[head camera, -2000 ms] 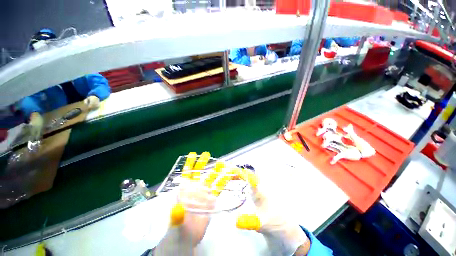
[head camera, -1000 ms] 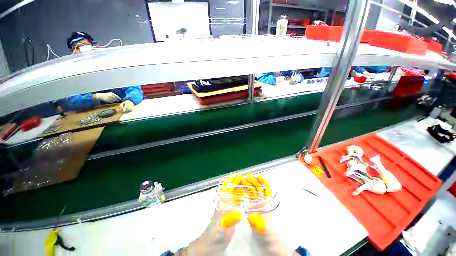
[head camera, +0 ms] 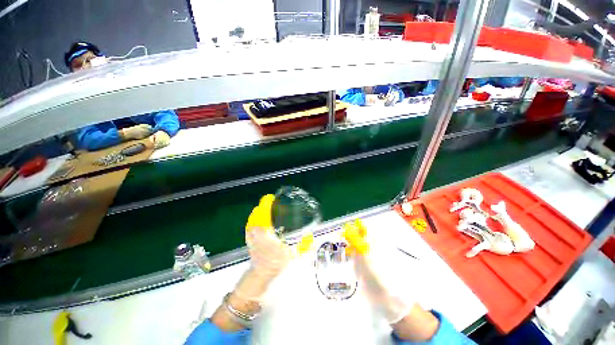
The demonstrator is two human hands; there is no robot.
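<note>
My left hand (head camera: 268, 246), gloved with yellow fingertips, holds a clear rounded cover (head camera: 295, 210) upright above the belt's near edge. My right hand (head camera: 367, 263), also with yellow fingertips, is to the right and holds the top of a silver-grey oval unit (head camera: 336, 273) with dark details. The two pieces are apart. A pale, whitish mass lies below and around the oval unit; its edges are washed out by glare. Tweezers (head camera: 408, 254) lie on the white bench to the right of my right hand.
A red tray (head camera: 465, 269) with white arm parts (head camera: 487, 226) and a dark slim tool is at right. A small clear bottle (head camera: 191, 259) and yellow air gun (head camera: 62, 328) are at left. The green belt (head camera: 222, 209) and a metal post (head camera: 445, 108) stand ahead.
My hands, together around the clear piece one second ago, are now apart. My left hand has raised the cover to the left. The oval unit now shows by my right hand.
</note>
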